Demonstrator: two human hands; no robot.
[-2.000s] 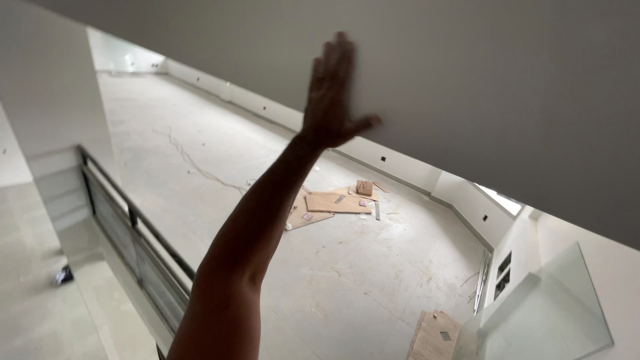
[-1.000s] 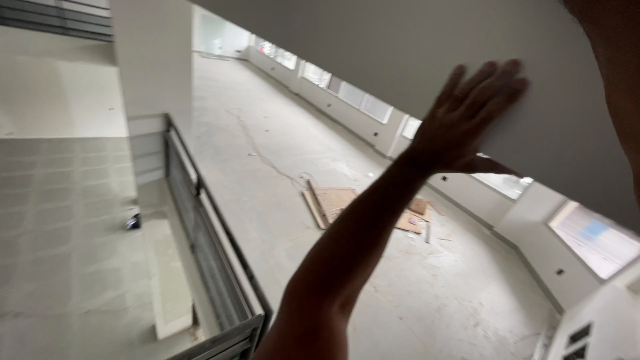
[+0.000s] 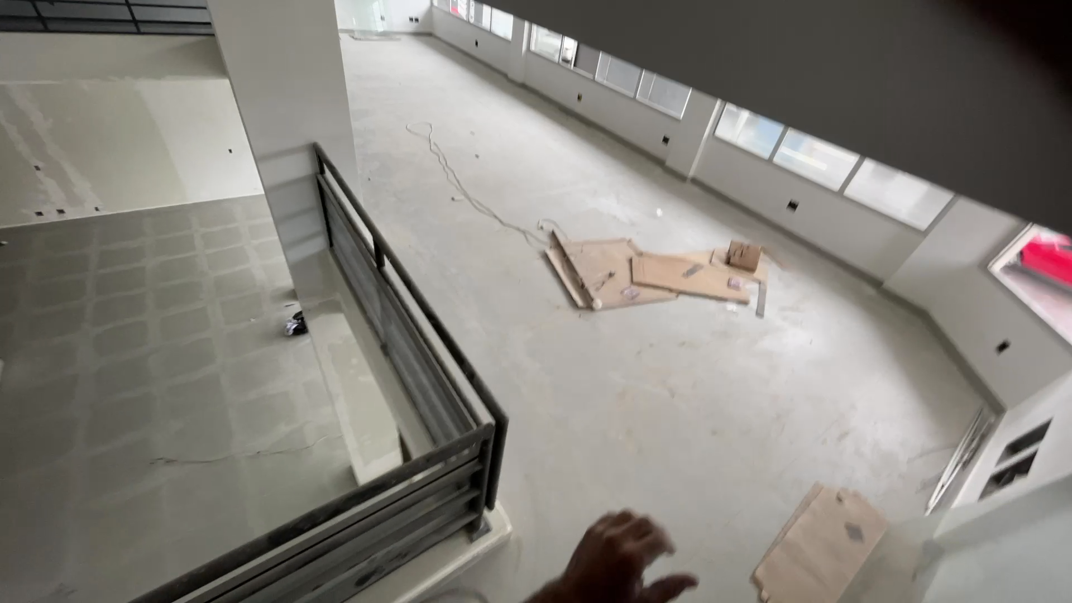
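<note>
My left hand (image 3: 624,557) is at the bottom edge, slightly blurred, with its fingers loosely bent and the thumb apart; nothing is in it. Below and beyond it lies the pale floor. To its right, a flat piece of cardboard (image 3: 821,544) rests on that floor. A large grey flat surface (image 3: 796,75) slants across the top right, apart from my left hand. My right hand is not in view; a dark blur fills the top right corner, and I cannot tell what it is.
A dark metal railing (image 3: 435,335) runs beside a column (image 3: 289,126) and corners at lower centre, with a lower level to its left. Farther off, cardboard sheets (image 3: 691,276), a small cardboard box (image 3: 744,254) and a cable (image 3: 469,197) lie on the floor. Windows (image 3: 816,159) line the right wall.
My left hand has come off the grey surface, where it was spread before, and dropped to the bottom edge. The arm seen at the upper right one second ago no longer shows clearly.
</note>
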